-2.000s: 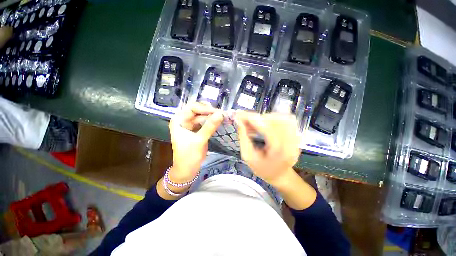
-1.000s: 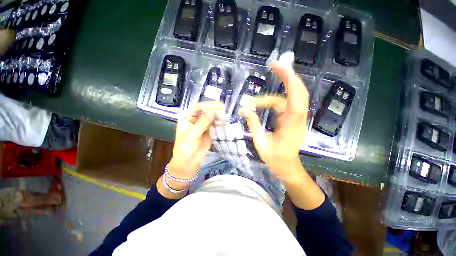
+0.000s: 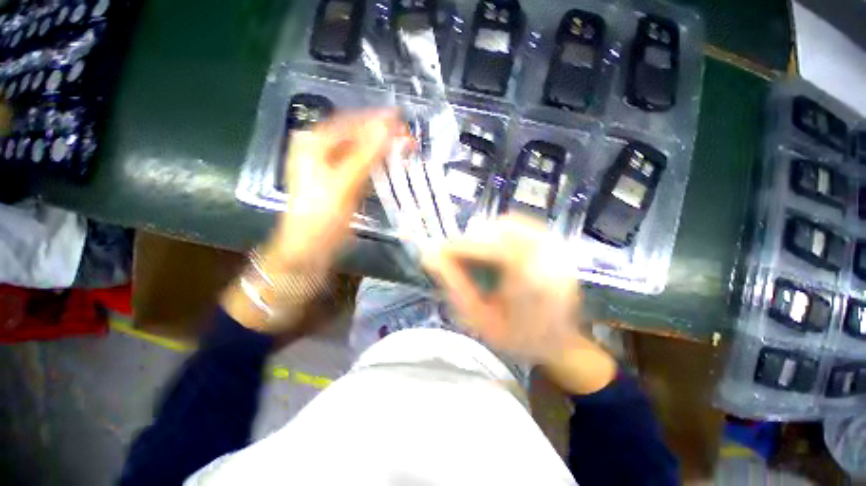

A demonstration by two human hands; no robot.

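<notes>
My left hand (image 3: 328, 180) holds the far part of a shiny, blurred sticker sheet (image 3: 413, 185) above the left part of the blister tray. My right hand (image 3: 508, 285) pinches the sheet's near end by the tray's front edge. The clear blister tray (image 3: 256, 180) holds black handset housings in two rows. One housing (image 3: 625, 195) lies tilted in the front right pocket. Another housing (image 3: 536, 180) lies to its left. My left hand partly covers the front left housing. The sheet hides part of the tray behind it.
A black tray (image 3: 47, 95) with silvery ovals lies at the far left. A neighbouring blister tray (image 3: 736, 380) with housings is at the right. The green bench (image 3: 180, 123) has its edge in front of me. A brown box (image 3: 180, 285) is below it. White clothing of another person shows at left.
My left hand has moved forward and left, lifting the sticker sheet, now stretched between both hands. My right hand, raised with fingers spread one second ago, has come down to the sheet's near end.
</notes>
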